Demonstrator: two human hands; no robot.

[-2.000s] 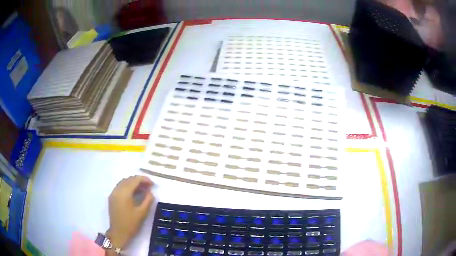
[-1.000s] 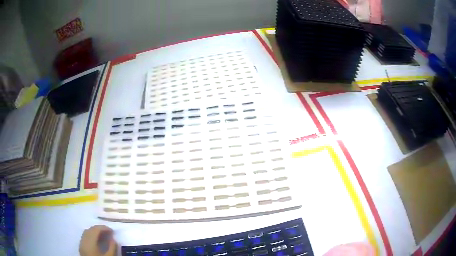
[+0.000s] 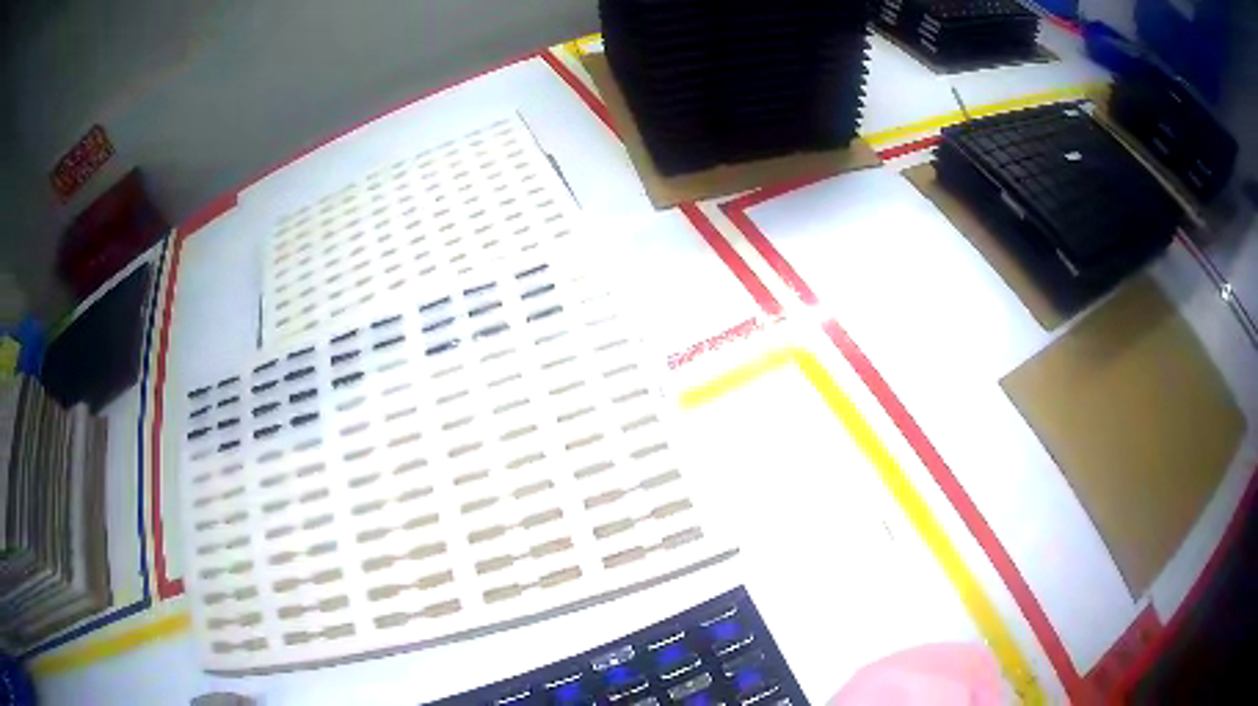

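Observation:
The white foam tray (image 3: 455, 483) lies tilted across the bench, with dark thin parts (image 3: 290, 393) in its farthest slot rows and tan slots nearer. The black tray (image 3: 649, 676) with blue and silvery spots is at the bottom, cut off by the picture's edge. A sliver of my left hand (image 3: 224, 699) shows at the bottom edge, left of the black tray; its fingers cannot be made out. At bottom right only a pink sleeve (image 3: 924, 679) shows; my right hand is not visible.
A second foam tray (image 3: 414, 221) lies behind. A tall stack of black trays (image 3: 738, 83) stands at the back, lower black stacks (image 3: 1062, 193) at right, a brown cardboard sheet (image 3: 1138, 428) nearer. Stacked foam trays (image 3: 55, 510) are at far left.
The view has turned right, so the trays sit further left and tilted. My left hand has mostly dropped out at the bottom edge. The pink sleeve stays at bottom right.

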